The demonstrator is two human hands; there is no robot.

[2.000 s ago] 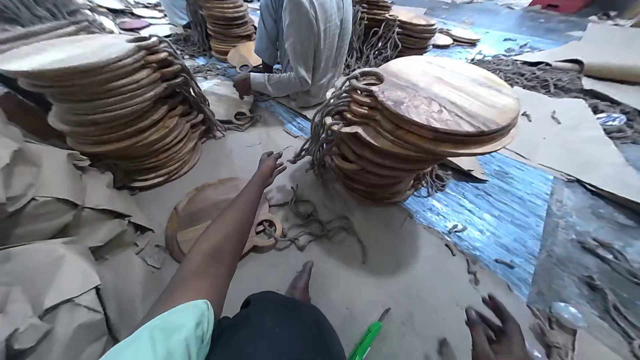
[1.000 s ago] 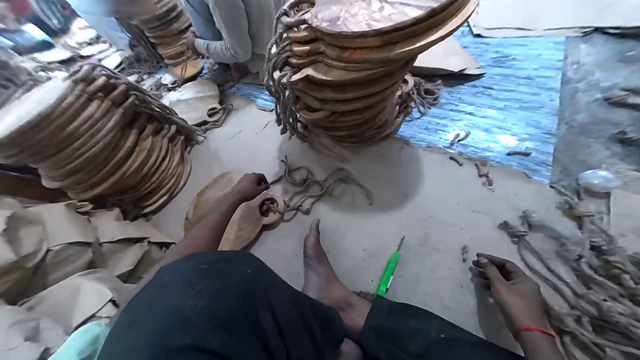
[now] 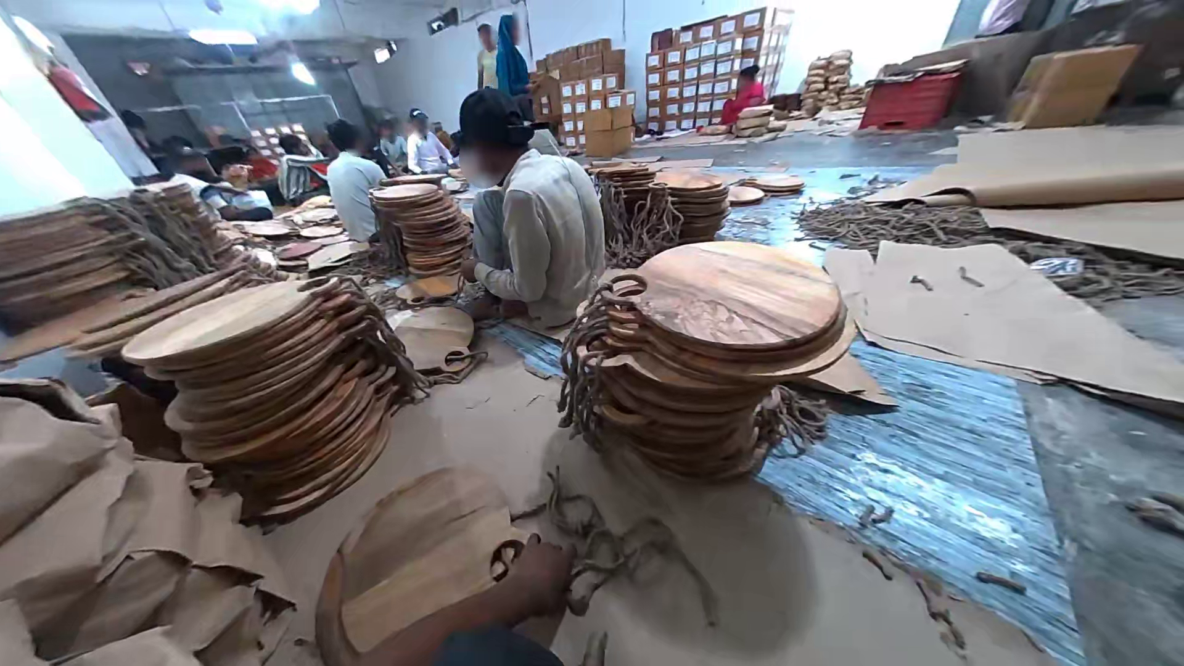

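My left hand (image 3: 544, 575) is at the handle end of a round wooden board (image 3: 435, 546) lying on brown paper, its fingers next to the handle hole. Whether the fingers grip the handle or the rope is unclear. Loose grey-brown rope pieces (image 3: 638, 550) lie just right of the hand. Another board's edge shows beneath the first. My right hand is out of the frame. Beyond the ropes stands a stack of round wooden boards (image 3: 731, 305) with rope loops through their handles.
A second roped board stack (image 3: 268, 388) stands at the left, behind crumpled brown paper (image 3: 102, 546). A co-worker (image 3: 546, 222) sits ahead, near a single board (image 3: 433, 335). Paper sheets (image 3: 1008, 314) and a rope heap (image 3: 888, 225) lie at the right.
The view has tipped up strongly, so my right hand and the green-handled tool have left the frame. My left hand has come down from above the ropes to the board's handle.
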